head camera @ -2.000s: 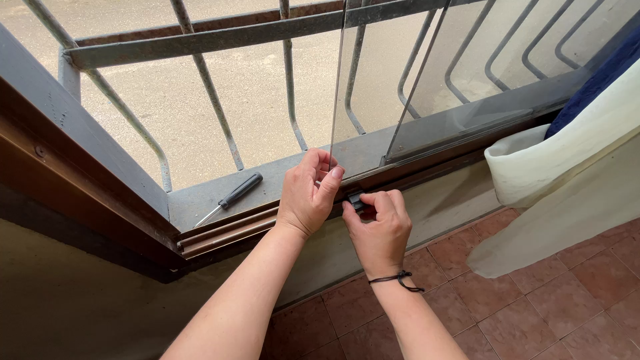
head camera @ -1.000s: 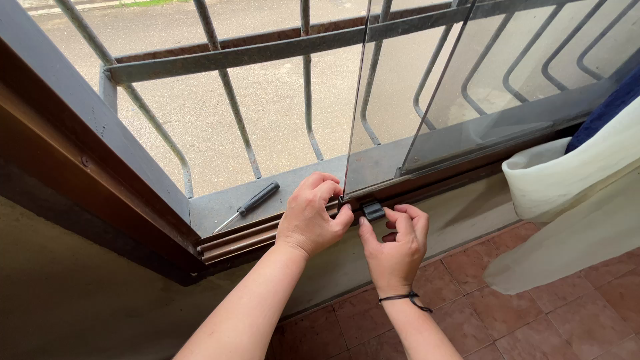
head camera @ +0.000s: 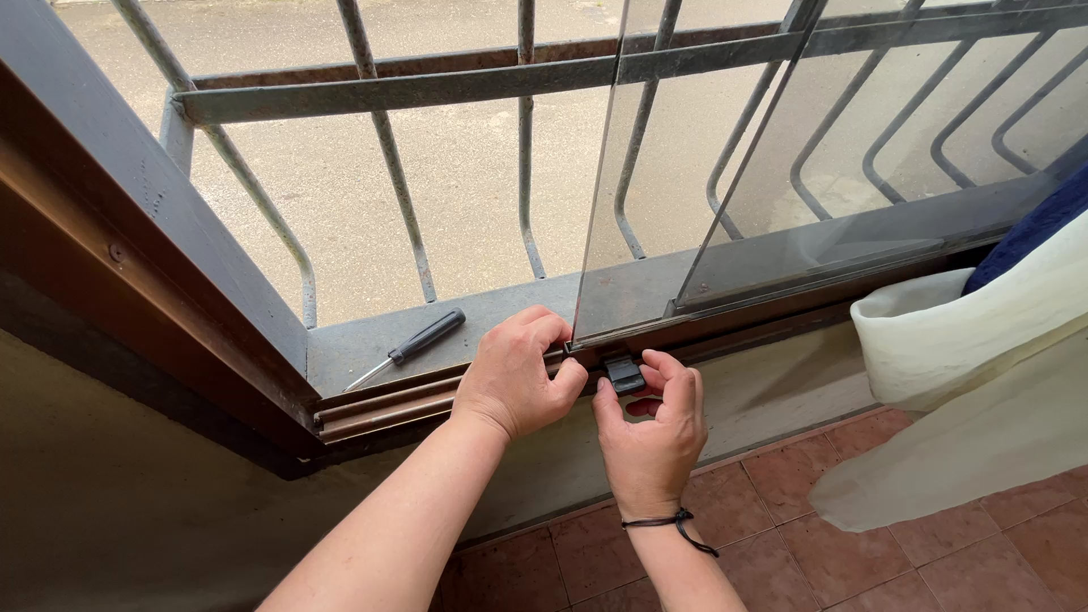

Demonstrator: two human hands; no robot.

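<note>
My left hand point(head camera: 520, 371) rests over the brown metal window track point(head camera: 393, 406), its fingers at the lower left corner of a sliding glass pane point(head camera: 631, 293). Its fingertips are partly hidden, so what it grips there cannot be told. Just to the right, my right hand point(head camera: 653, 425) has a small black plastic piece point(head camera: 625, 374) between thumb and fingers, against the rail under the glass. A screwdriver point(head camera: 418, 342) with a black handle lies on the grey sill point(head camera: 340, 347), left of my left hand, its tip toward the track's left end.
Outside stand metal window bars point(head camera: 391, 157) with a flat crossbar. The brown window frame point(head camera: 153, 280) rises at left. A cream curtain point(head camera: 977, 374) with dark blue cloth point(head camera: 1033, 225) hangs at right, over a reddish tiled floor point(head camera: 765, 535).
Both hands stay close to the pane's lower corner. The right thumb and fingers have shifted around the black piece, which shows more plainly than two seconds ago.
</note>
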